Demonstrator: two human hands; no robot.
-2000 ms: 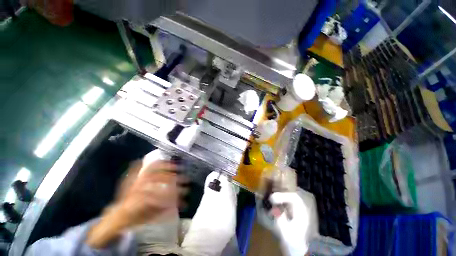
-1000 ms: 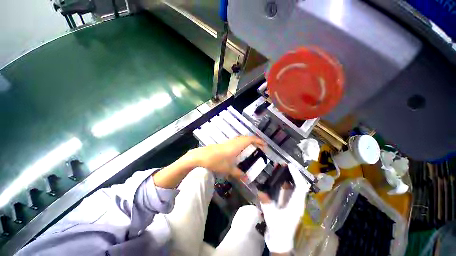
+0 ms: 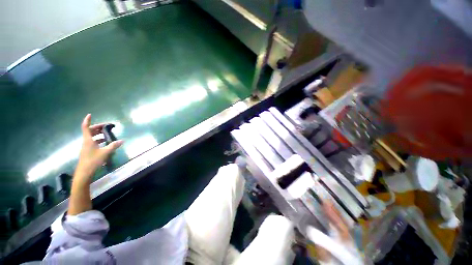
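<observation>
My bare left hand (image 3: 94, 152) is over the near edge of the green conveyor belt, with a black plastic part (image 3: 109, 133) between thumb and fingers. Whether the part touches the belt cannot be told. A white fixture block with a black part or black top (image 3: 294, 176) sits on the slotted metal table (image 3: 269, 135). My right hand (image 3: 334, 235), in a white glove with the fingertips showing bare, is blurred beside the table's front right edge, just below the fixture. What it holds, if anything, cannot be made out.
Several black parts (image 3: 44, 194) stand along the conveyor's metal edge (image 3: 171, 146). A grey machine head with a red knob (image 3: 432, 111) looms close at upper right. A white tub (image 3: 427, 174), wipes (image 3: 450, 209) and a clear-lined tray (image 3: 424, 233) are at right.
My left hand has moved from the fixture out to the belt with a black part. My right hand has drawn back from the fixture, down and right. The view has shifted towards the conveyor.
</observation>
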